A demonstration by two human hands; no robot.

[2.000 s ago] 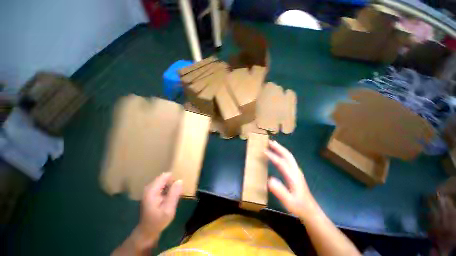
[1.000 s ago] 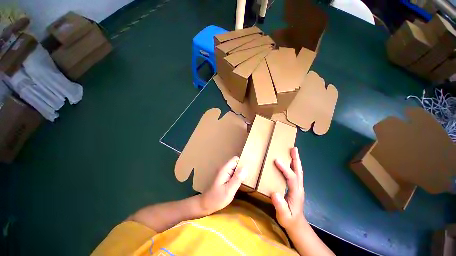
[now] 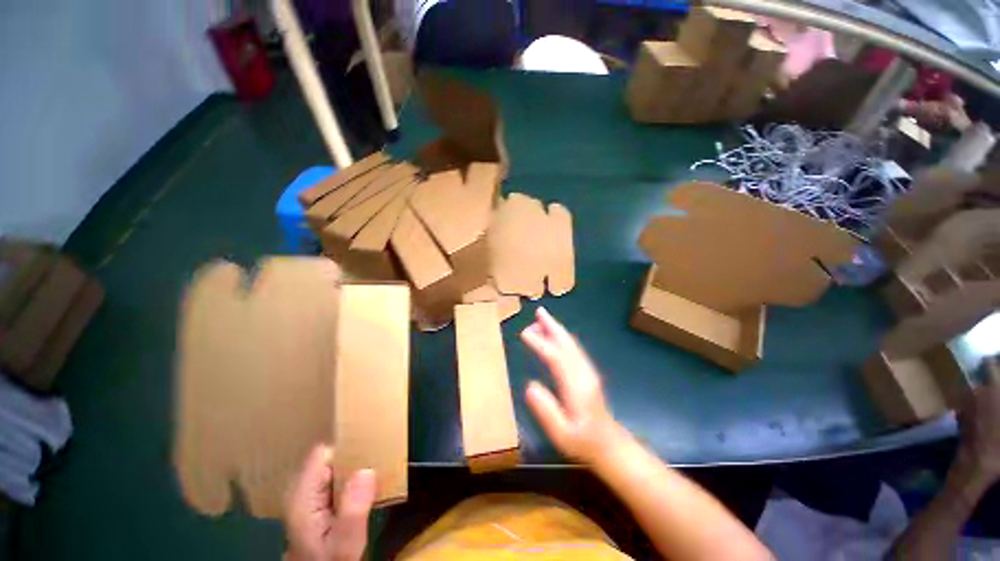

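My left hand holds the near end of a brown mailer box, its flat notched lid spread out to the left and slightly blurred. A long narrow brown carton lies at the near table edge, right of the held box, with a gap between them. My right hand is open just right of the narrow carton, fingers spread, apparently not touching it. Part-folded box blanks lie fanned out beyond, with a notched lid beside them.
An open box with raised lid stands right on the green table. Behind it are tangled white cords and closed brown boxes. A blue stool stands left. Another person's arm and open boxes are far right.
The held box has moved left, away from the narrow carton, which it was against one second ago. My right hand has come off the cartons and opened. The view has shifted.
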